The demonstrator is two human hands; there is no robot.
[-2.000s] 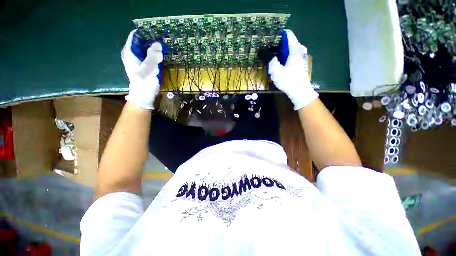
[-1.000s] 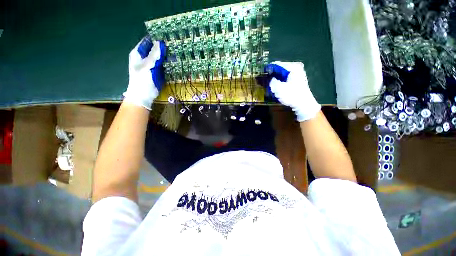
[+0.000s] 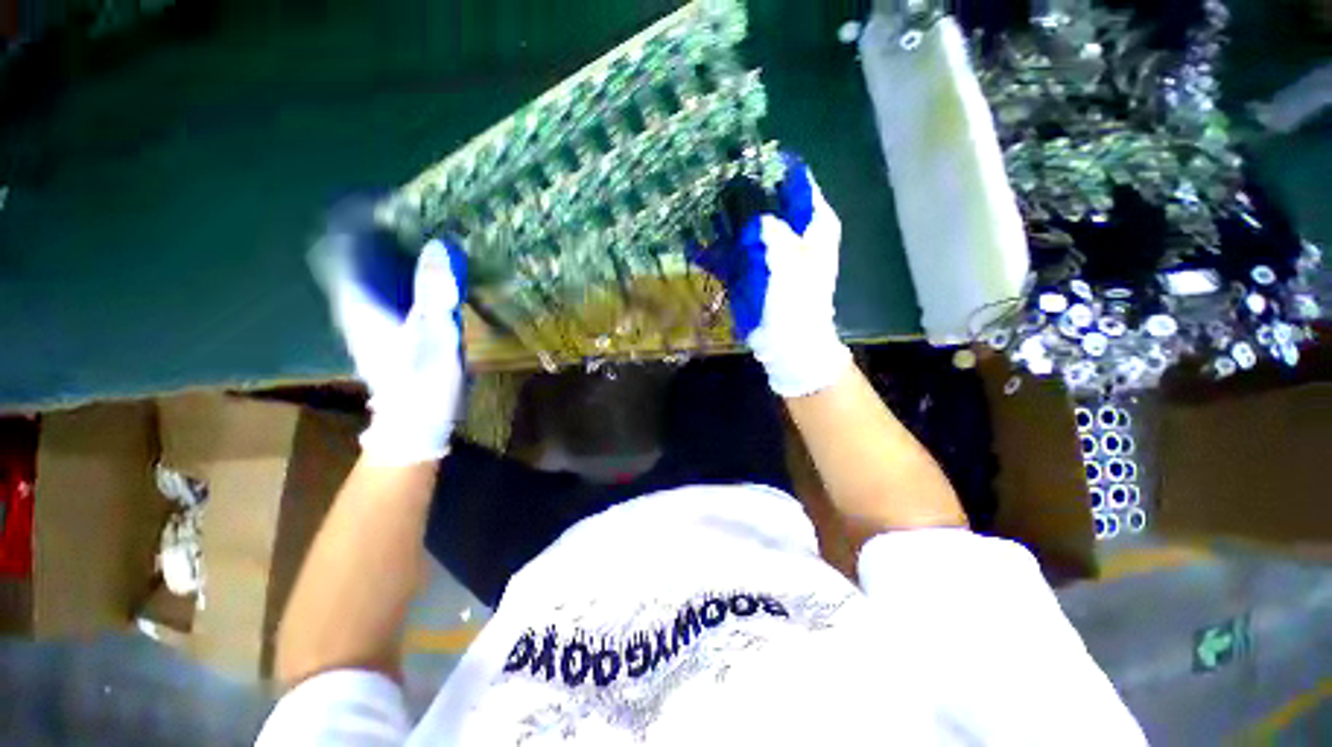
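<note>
A green PCB panel (image 3: 599, 153) is held over the bench, tilted with its right end higher in the picture; it is blurred. Thin dark lead wires with small white round parts (image 3: 599, 350) hang from its near edge, over the yellow strip (image 3: 511, 333). My left hand (image 3: 395, 299), in a white and blue glove and blurred, holds the panel's left end. My right hand (image 3: 782, 263), in the same kind of glove, is at the panel's lower right corner with its fingers closed around something dark; what exactly it grips is hidden.
A white foam block (image 3: 950, 183) stands on the green bench (image 3: 161, 248) at right. Beyond it lies a tangled pile of boards (image 3: 1125, 190) with white rings at its near edge. A sheet of rings (image 3: 1110, 474) hangs below. An open cardboard box (image 3: 241, 511) with white scraps is at lower left.
The panel has tilted more steeply, its left end coming nearer me. My right hand has shifted from the panel's right end to its lower right corner. The view has shifted too.
</note>
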